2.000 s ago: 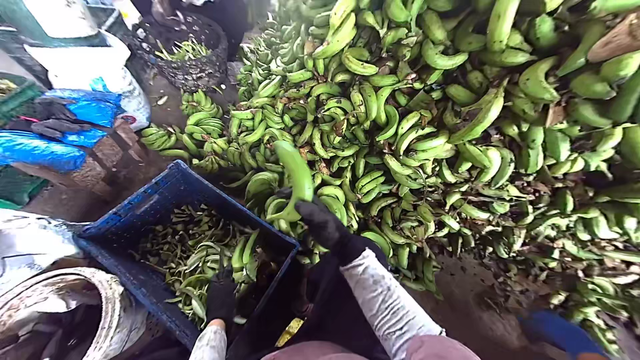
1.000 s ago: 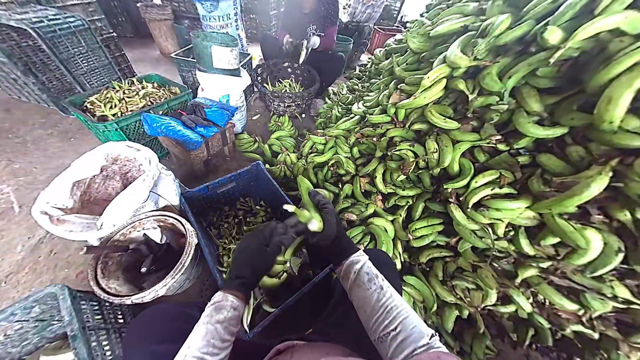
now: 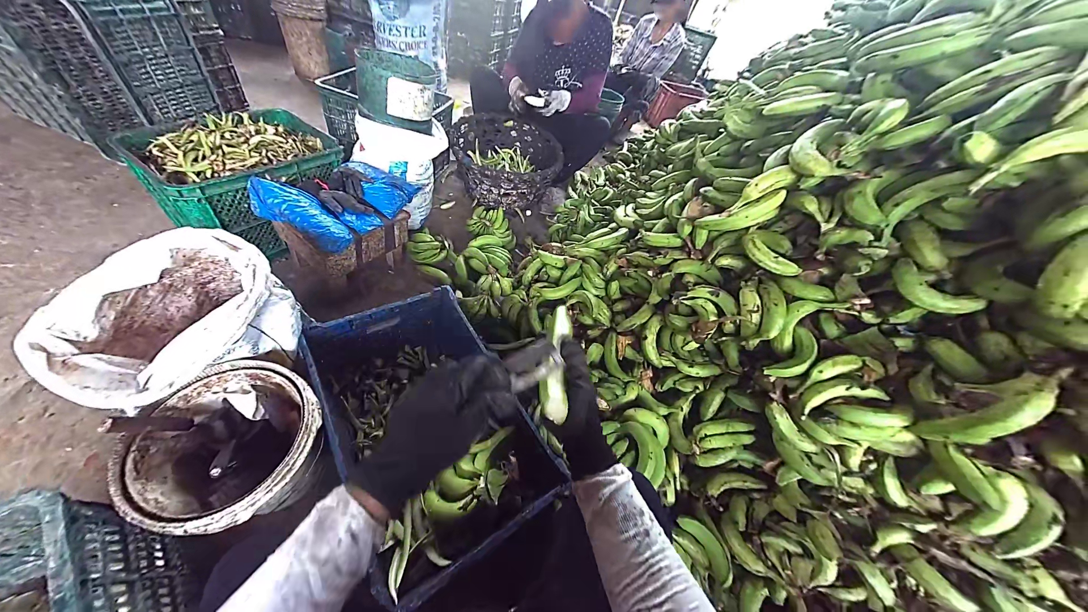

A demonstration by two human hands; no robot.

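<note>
My right hand (image 3: 582,416), in a black glove, grips a partly peeled green plantain (image 3: 554,374) near the crate's right edge. Against its left side my left hand (image 3: 442,416), also gloved in black, holds a small blurred tool (image 3: 531,365), perhaps a peeler or knife. Beneath both hands stands a blue plastic crate (image 3: 387,325) with peel strips (image 3: 378,399) and several green plantains (image 3: 463,484). A large pile of green plantains (image 3: 765,306) rises to the right of the crate.
To the left are an open white sack (image 3: 170,314), a dirty round bucket (image 3: 217,442) and a green crate of peels (image 3: 229,153). Ahead, a blue plastic bag (image 3: 297,208) covers a block. Beyond a dark basket (image 3: 510,161), a seated person (image 3: 565,85) works; another sits behind.
The view has tilted up and left. My left hand, low in the crate two seconds ago, is now up beside the right. The plantain, whole green earlier, now shows pale flesh.
</note>
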